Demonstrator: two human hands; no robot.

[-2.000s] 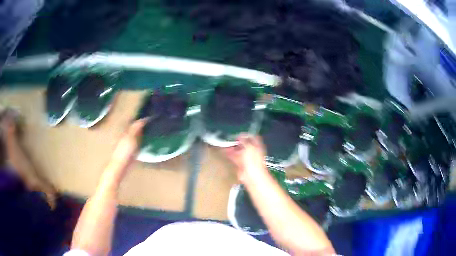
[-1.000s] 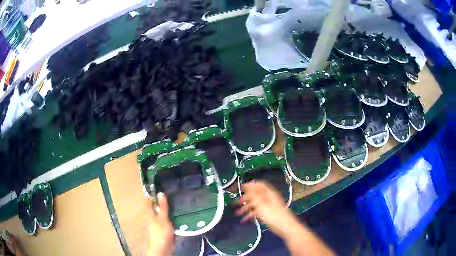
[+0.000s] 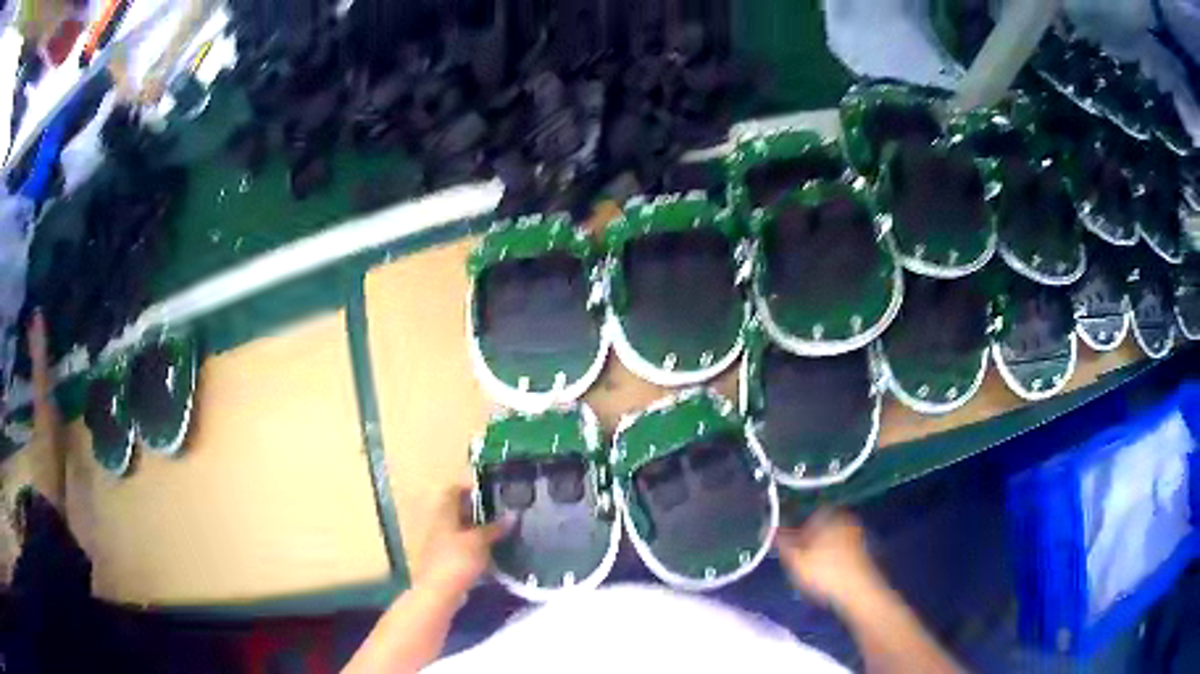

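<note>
Two green housings lie side by side at the bench's front edge, the left one [image 3: 546, 507] and the right one [image 3: 698, 494]. Each has a black recess with a pair of dark inserts near its green end and a white rim on the rounded end towards me. My left hand [image 3: 457, 546] is at the left housing's outer edge, with the thumb over its rim. My right hand [image 3: 829, 553] is beside the right housing's outer edge, fingers bent; blur hides whether it touches.
More green housings [image 3: 678, 296] lie in rows and overlap to the right. Loose black inserts [image 3: 434, 112] are heaped at the back. Two housings [image 3: 162, 395] lie far left on cardboard [image 3: 276, 461], near another person's arm [image 3: 46, 408]. A blue bin [image 3: 1112, 514] stands at right.
The housing that was raised in my left hand is down among the others. The front ones now form a neat pair. My right hand has moved to the pair's right side. The view has shifted.
</note>
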